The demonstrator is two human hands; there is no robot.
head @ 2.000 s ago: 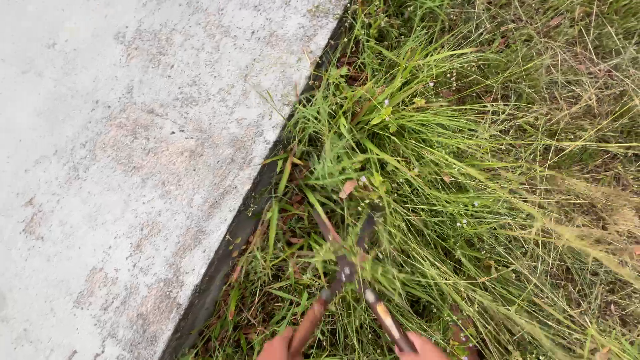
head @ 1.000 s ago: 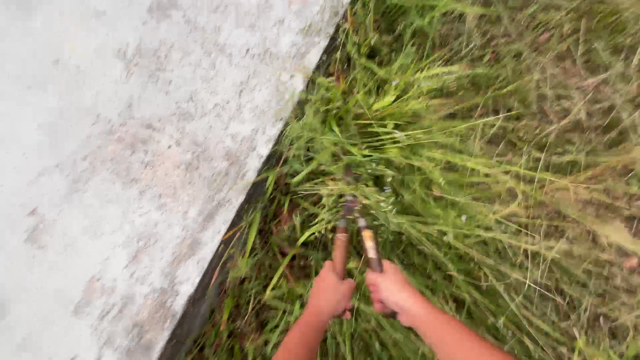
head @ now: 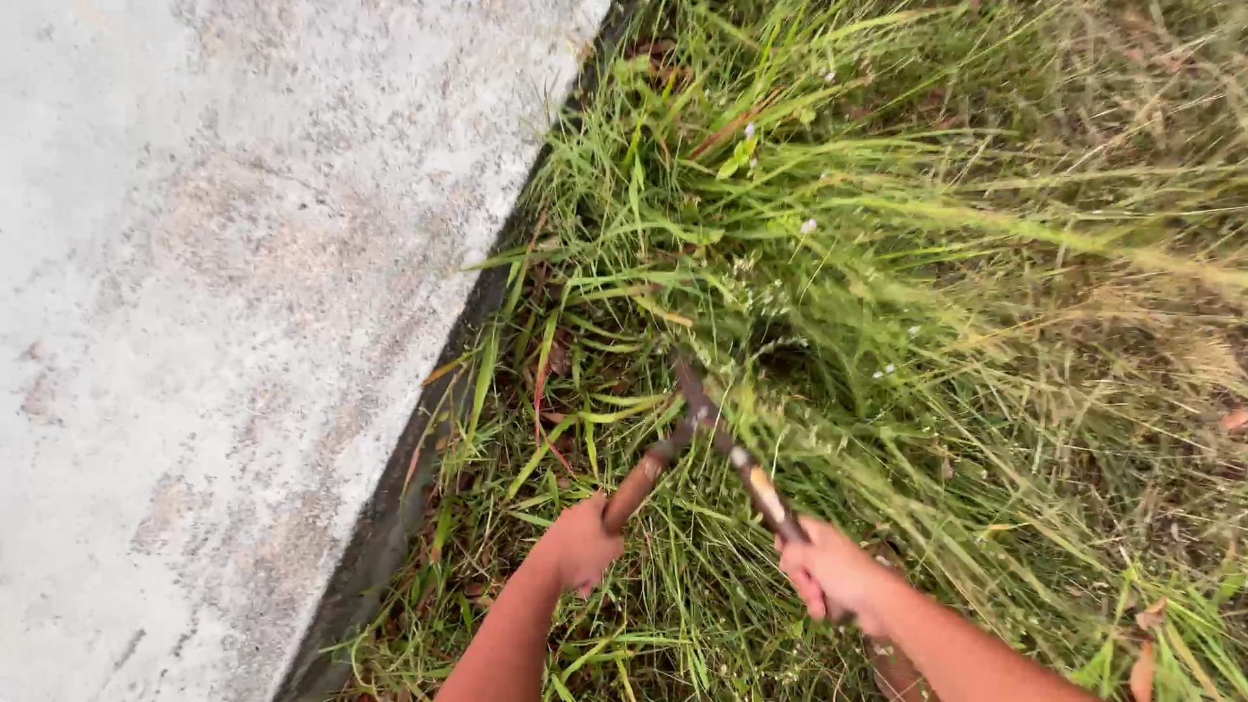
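Observation:
My left hand (head: 580,546) is closed around the left handle of a pair of hedge shears (head: 699,414), a brown wooden grip. The other handle, dark with a worn yellowish patch, sits in my right hand (head: 829,570). Both handles stand apart in a V below the pivot. The dark rusty blades point up and away into the long green grass (head: 838,322); grass hides part of them, and motion blurs the rest. Small pale flowers (head: 808,226) show among the stems beyond the blades.
A weathered concrete slab (head: 244,341) fills the left side, its dark side edge (head: 390,526) running diagonally beside the grass. Dry, straw-coloured grass (head: 1121,341) lies to the right. Brown dead leaves show near the slab's edge and at the lower right.
One second ago the handles were close together; now they are spread apart. Two seconds ago they were also spread, with both hands lower in view. Both hands stay on the shears.

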